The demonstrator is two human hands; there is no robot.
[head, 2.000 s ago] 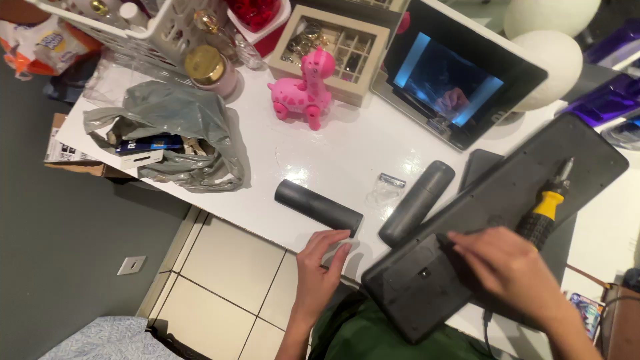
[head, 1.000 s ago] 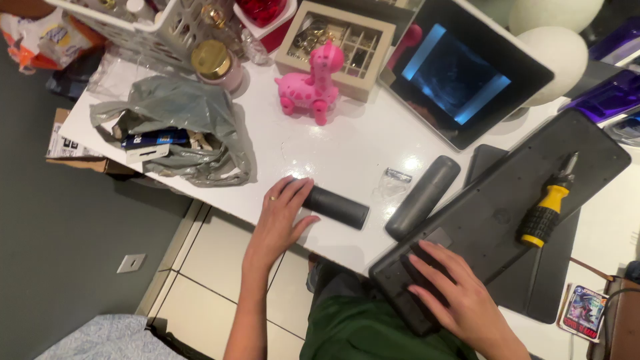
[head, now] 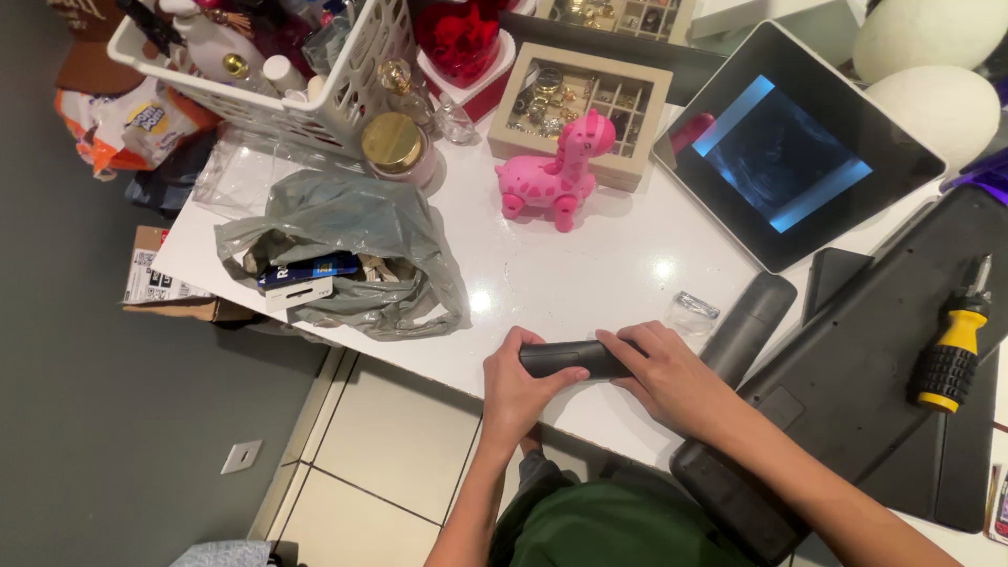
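Note:
A black remote control [head: 563,360], its battery cover side up, lies between my two hands near the table's front edge. My left hand [head: 520,386] grips its left end, thumb below and fingers above. On its right end rests my right hand [head: 657,370], fingers around the casing. A second dark remote control [head: 748,324] lies just right of that hand. Beside it is a small clear plastic packet [head: 693,313] with something silvery inside. My right forearm crosses over a black keyboard [head: 866,339], underside up, which bears a yellow and black screwdriver [head: 954,346].
A grey plastic bag [head: 354,213] with packaging inside stands at the left. Behind are a pink toy giraffe [head: 551,177], a jewellery box [head: 661,118], a white basket [head: 346,87], a lidded jar [head: 398,146] and a tilted screen device [head: 795,150]. The white table edge [head: 378,356] runs before me.
My right hand has moved left from the keyboard to the near remote control. Both hands now hold that remote, which has turned from its earlier slant to nearly level.

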